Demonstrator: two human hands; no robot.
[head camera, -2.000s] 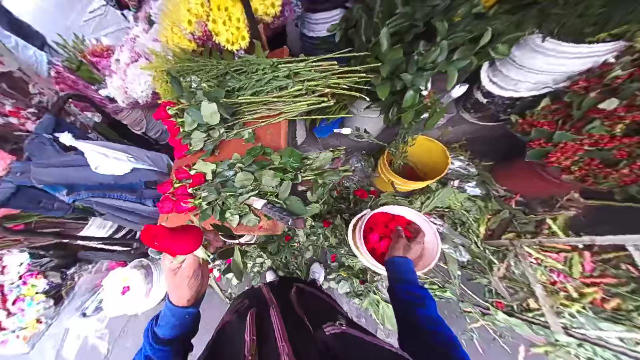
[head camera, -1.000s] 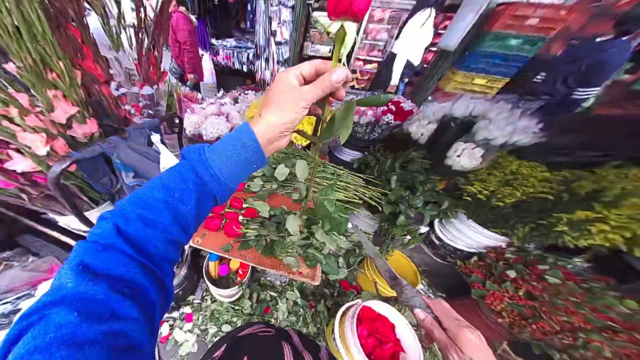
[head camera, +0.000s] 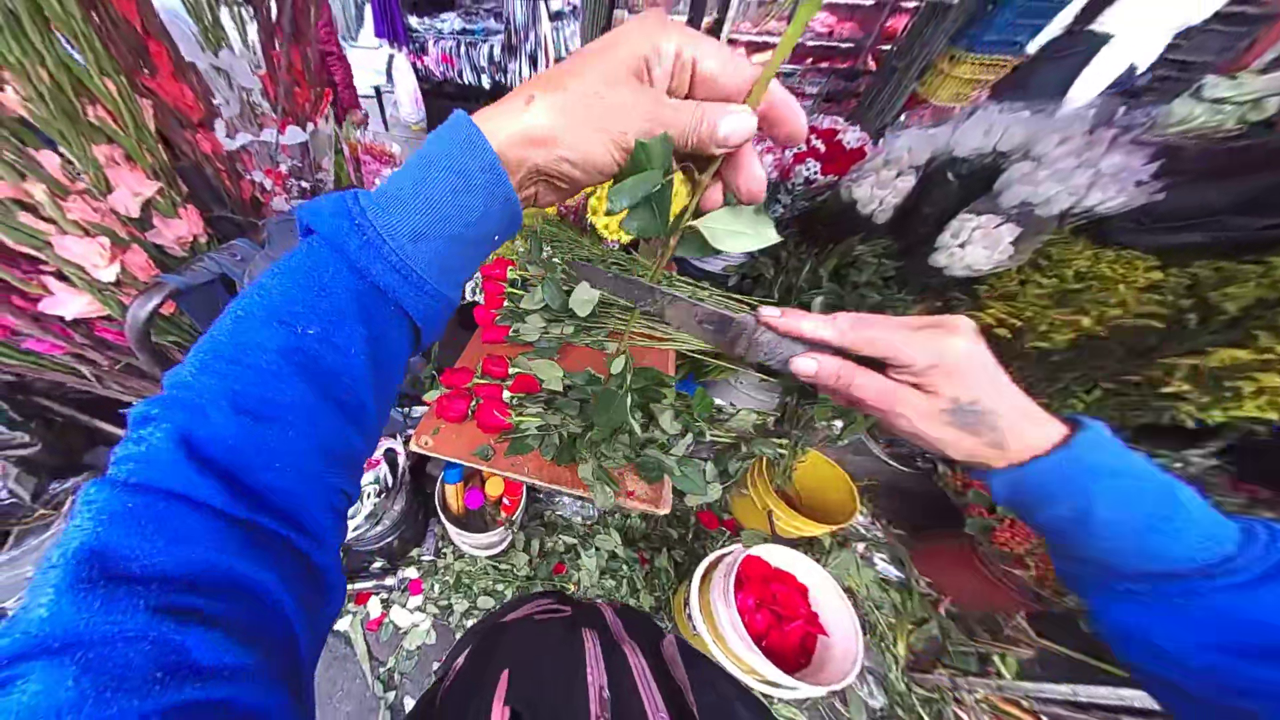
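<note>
Raised at the top centre, my left hand (head camera: 650, 105) grips a leafy rose stem (head camera: 700, 190) between thumb and fingers; its flower lies outside the view. My right hand (head camera: 920, 385) holds a knife (head camera: 690, 315) with a dark, worn blade, which points left and crosses near the lower stem; whether they touch I cannot tell. Beneath, cut red roses (head camera: 490, 400) and leafy stems lie on a reddish-brown board (head camera: 560, 478). Red petals (head camera: 775, 610) fill part of a white bucket (head camera: 848, 650) below my right hand.
A yellow bucket (head camera: 820, 495) stands beyond the petal bucket. Under the board's left edge, a small white bucket (head camera: 480, 543) holds colourful capped containers. Leaf litter (head camera: 590, 580) covers the ground. Pink gladioli (head camera: 90, 250) stand left, wrapped white flowers (head camera: 975, 240) and yellow-green foliage (head camera: 1180, 340) right.
My right hand has left the petals in the bucket and now holds the knife up by the stem. My left hand has risen from low left with the rose, whose flower has gone out of view.
</note>
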